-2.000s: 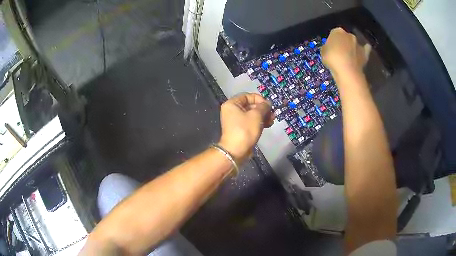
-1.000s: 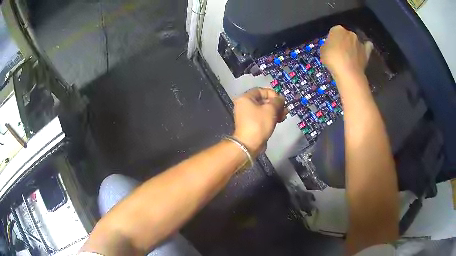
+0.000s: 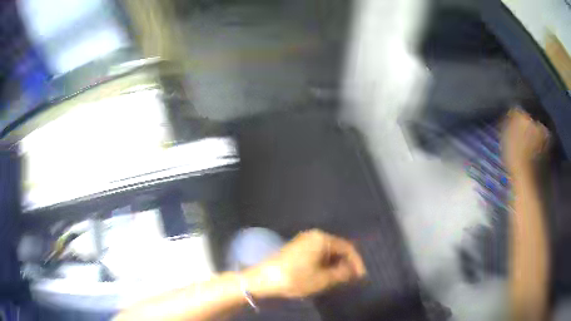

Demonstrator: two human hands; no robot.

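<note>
The view is strongly blurred. A circuit board panel (image 3: 485, 166) with blue dots lies at the right, partly behind my right hand and forearm. My right hand (image 3: 524, 138) is closed like a fist at the panel's right side; its fingertips and any grip on the panel are hidden. My left hand (image 3: 327, 263) is low in the middle, well apart from the panel. Its fingers are curled, and blur hides whether anything small is between them.
A black rounded unit (image 3: 463, 81) surrounds the panel. A pale surface (image 3: 432, 194) lies left of it. A dark floor-like area (image 3: 307, 175) is in the middle. A bright white tabletop (image 3: 94, 150) is at the left, with an opening holding blurred items below. Something blue shows top left.
The view has swung left, so the panel and unit appear farther right. My left hand has left the panel's left edge and dropped lower. My right hand is still at the panel.
</note>
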